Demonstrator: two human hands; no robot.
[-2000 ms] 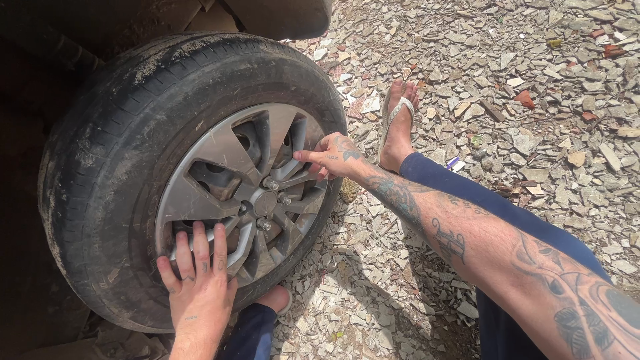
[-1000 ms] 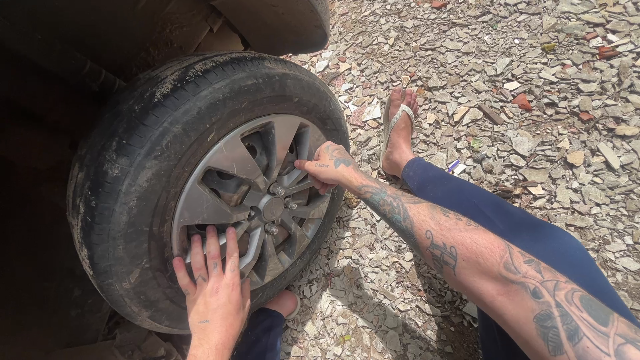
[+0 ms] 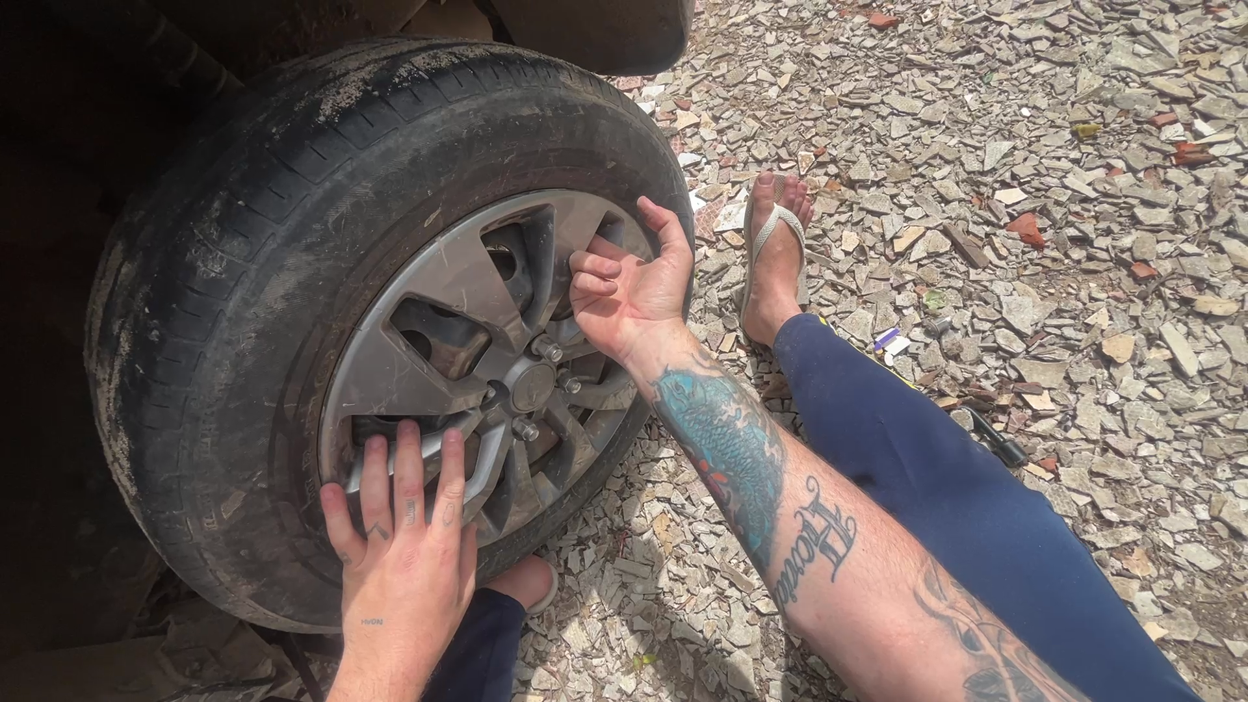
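A car wheel with a black rubber tire [image 3: 263, 253] and a grey alloy rim [image 3: 419, 380] stands upright, with bare stud ends or bolts [image 3: 546, 348] around its center cap [image 3: 532, 387]. My left hand [image 3: 409, 546] lies on the rim's lower left, fingers spread over a spoke, the tips by an opening. At the rim's upper right is my right hand [image 3: 634, 283], palm turned up, thumb raised and fingers curled; some fingertips are at or behind a spoke, partly hidden. No tool shows in either hand.
Dark car bodywork [image 3: 595, 29] overhangs the wheel. Broken stone chips [image 3: 975, 195] cover the ground. My foot in a flip-flop [image 3: 775, 244] is right of the tire; the other is partly hidden below it. A dark metal tool [image 3: 994, 439], partly hidden, lies beside my leg.
My right hand has turned over from back up to palm up at the rim's upper right. The left hand stays on the rim's lower left.
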